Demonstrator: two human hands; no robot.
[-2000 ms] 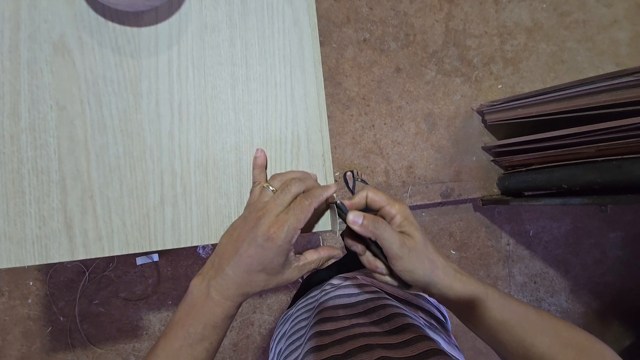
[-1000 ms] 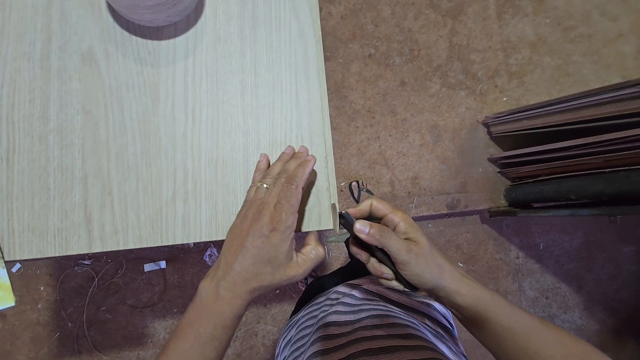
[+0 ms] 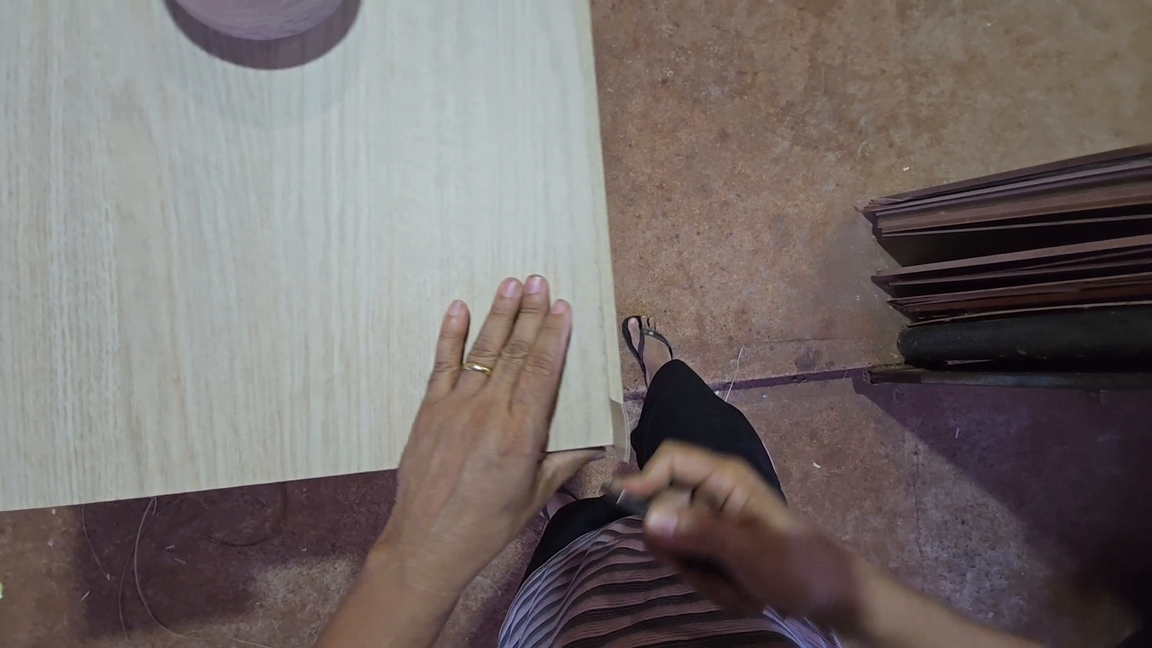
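Note:
A pale wood-grain board [image 3: 297, 270] fills the left of the view. Flat on its near right corner lies my left hand [image 3: 490, 423], fingers slightly apart, a ring on one finger, the thumb at the board's near edge. A thin edging strip [image 3: 619, 427] stands out a little from the right edge at that corner. My right hand [image 3: 729, 531], blurred, is closed around a small dark tool [image 3: 625, 498], just off the corner and apart from the board. Most of the tool is hidden by the fingers, so its kind cannot be told.
A round reddish object [image 3: 265, 18] rests on the board's far part. Stacked dark brown panels [image 3: 1017, 270] stand at the right beside a black roll [image 3: 1026, 337]. Thin strands [image 3: 139, 567] lie on the floor at the lower left. My sandalled foot [image 3: 646, 342] is beside the board.
My left hand has gone from gripping at the corner edge to lying flat on the board. My right hand, with the dark tool, has moved away from the board's edge toward my body.

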